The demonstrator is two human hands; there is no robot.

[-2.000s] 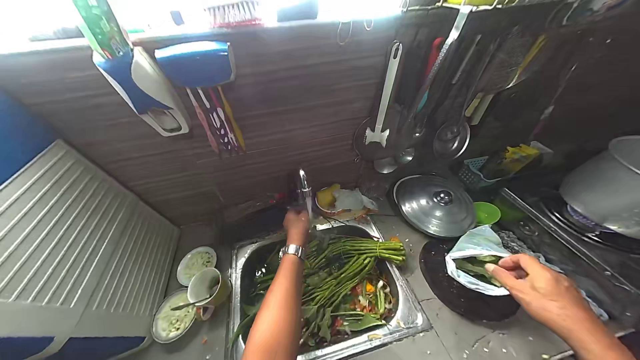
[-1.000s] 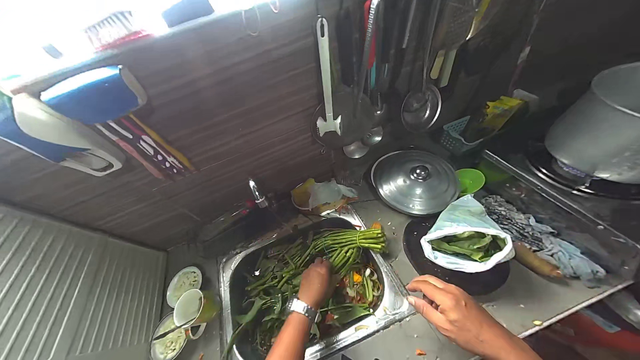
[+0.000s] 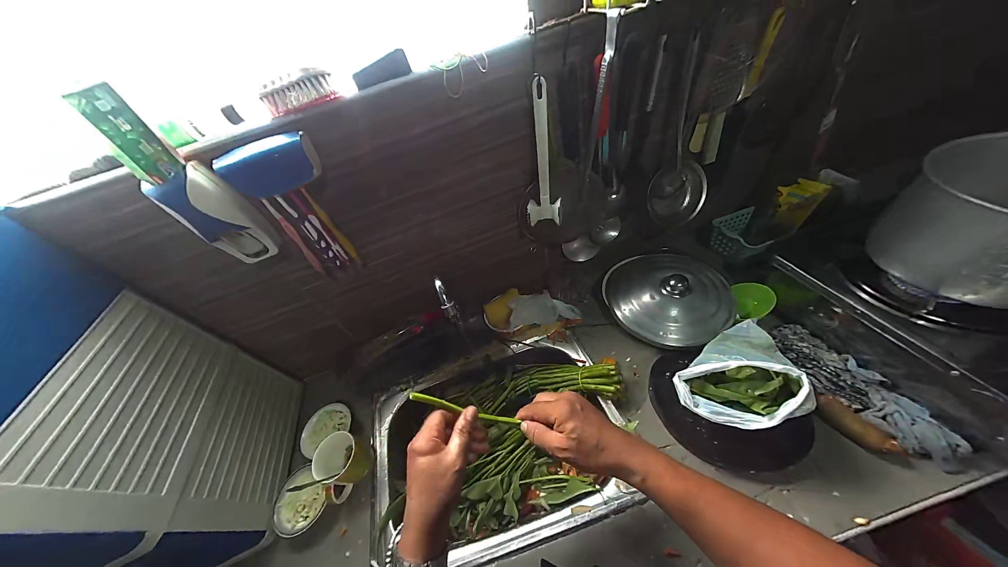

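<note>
Above the sink, my left hand (image 3: pixel 447 449) and my right hand (image 3: pixel 568 425) hold one green stem (image 3: pixel 461 408) between them, its cut end pointing up to the left. Below them, long-stemmed leafy greens (image 3: pixel 504 472) fill the steel sink (image 3: pixel 543 528), with a bundle of stems (image 3: pixel 583 379) resting over its far right part. Vegetable scraps lie among the leaves. To the right, a white plastic bag (image 3: pixel 740 350) with its mouth open holds green leaves (image 3: pixel 748 390) and stands on a round dark board (image 3: pixel 709 445).
A faucet (image 3: pixel 445 299) rises behind the sink. Bowls (image 3: pixel 324 429) and a mug (image 3: pixel 340 458) stand left of it. A pot lid (image 3: pixel 669 299), a green bowl (image 3: pixel 754 301) and a cloth (image 3: pixel 890 409) lie at right, near a large pot (image 3: pixel 949 220) over a lit burner.
My right hand has moved from the bag, past the sink's right edge, to over the sink. My left hand has come up from the greens, and both hands now hold a stem.
</note>
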